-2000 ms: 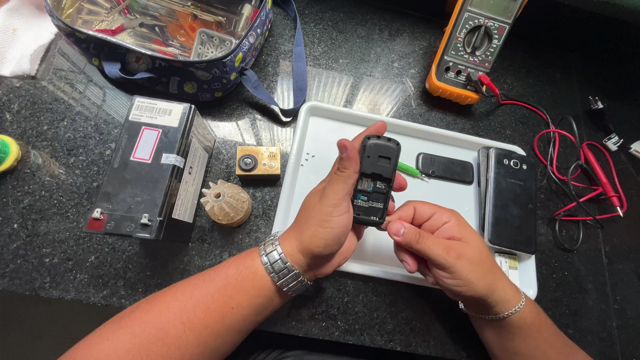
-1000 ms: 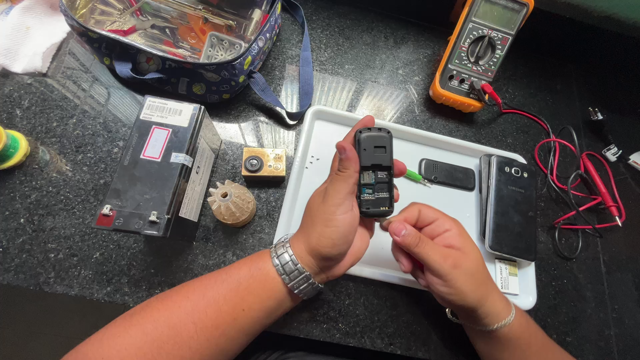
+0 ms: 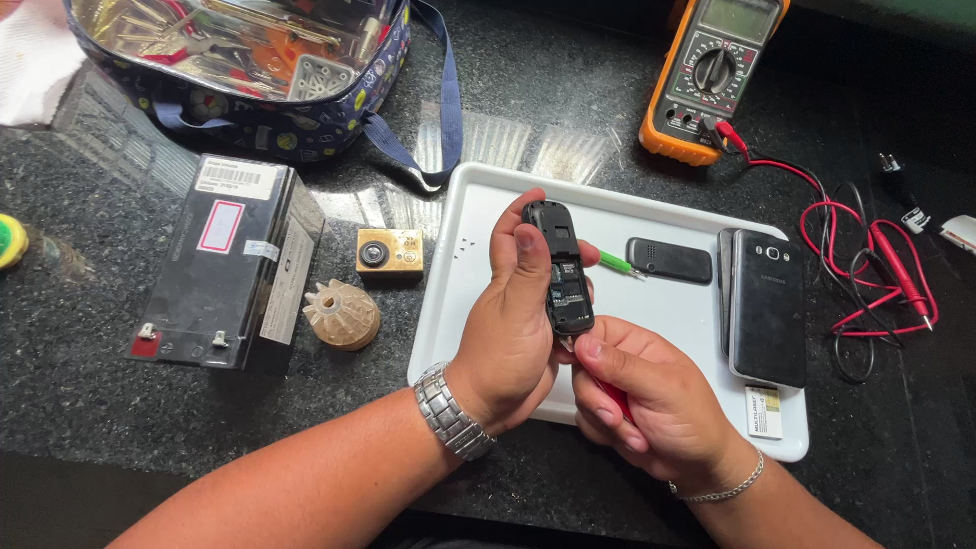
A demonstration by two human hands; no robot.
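Observation:
My left hand point(image 3: 515, 313), with a metal watch at the wrist, holds a small black mobile phone point(image 3: 563, 259) upright, its back cover off and the battery bay showing. My right hand point(image 3: 648, 389) grips a red-handled tool point(image 3: 614, 393), mostly hidden in the fingers; its clear or metal end point(image 3: 568, 343) is at the phone's lower edge. Behind the left fingers a green-handled screwdriver point(image 3: 614, 261) points right. Near its tip, a black phone back cover point(image 3: 669, 260) lies on the white tray point(image 3: 656, 200). Several tiny screws point(image 3: 463, 248) lie at the tray's left.
Two larger smartphones point(image 3: 770, 305) and a phone battery point(image 3: 763, 412) are at the tray's right. Beyond stand an orange multimeter point(image 3: 713, 76) and tangled leads point(image 3: 877, 267). Leftward are a black sealed battery point(image 3: 221, 259), a gold action camera point(image 3: 390, 254), a ridged beige piece point(image 3: 343, 316) and a tool bag point(image 3: 252, 130).
The phone stays in my left hand, tilted slightly differently. My right hand stays by its lower end, and a red handle now shows beneath the fingers.

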